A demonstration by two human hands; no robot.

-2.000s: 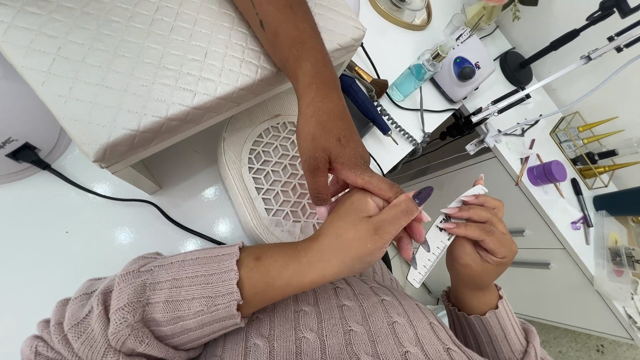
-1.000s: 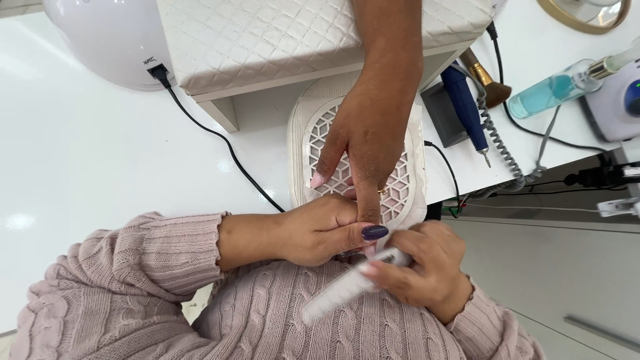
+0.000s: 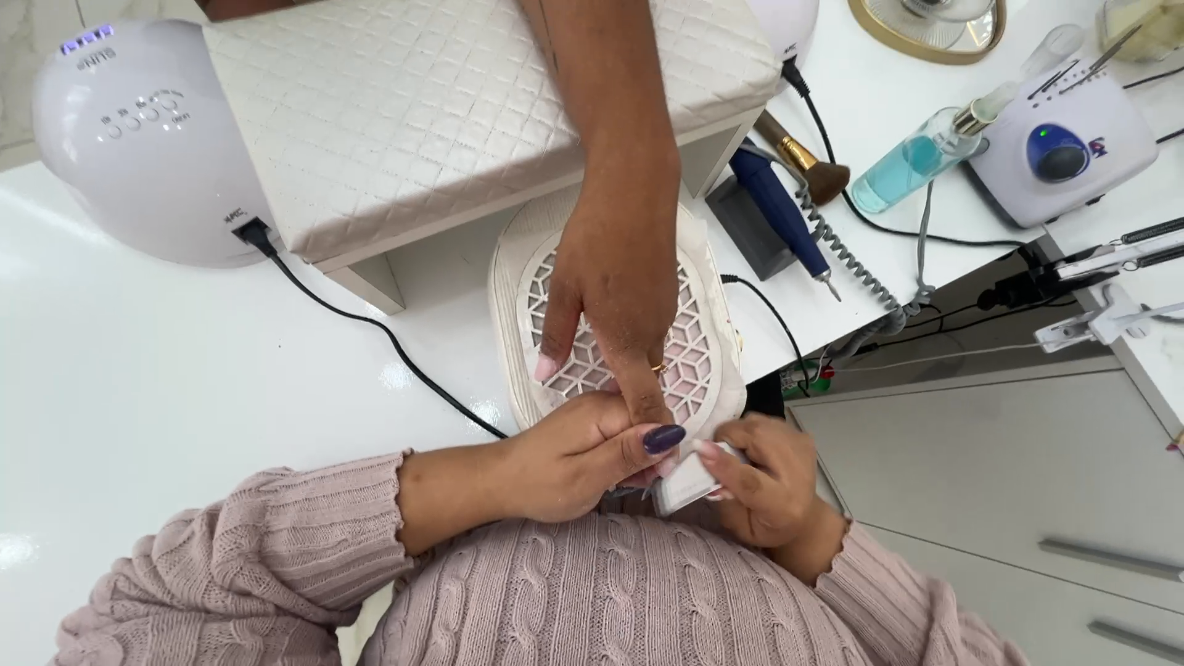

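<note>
My left hand (image 3: 573, 458) is closed around the fingers of another person's hand (image 3: 615, 287), with my dark-nailed thumb on top. That hand reaches down from a quilted white armrest (image 3: 462, 120), over a nail dust collector with a patterned grille (image 3: 578, 365). In my right hand (image 3: 772, 481) is a white nail file (image 3: 689, 483), pinched between thumb and fingers. The file lies close beside the held fingertips; whether it touches a nail is hidden.
A white nail lamp (image 3: 148, 139) stands left of the armrest. To the right are a blue nail drill handpiece (image 3: 782, 213) on a grey stand, a makeup brush (image 3: 819, 176), a bottle of blue liquid (image 3: 911, 162) and the drill's control unit (image 3: 1064, 153). Black cables cross the table.
My right hand and the file have moved from the far side at right to beside the held fingers. The other person's hand is now over the dust collector. The view has shifted.
</note>
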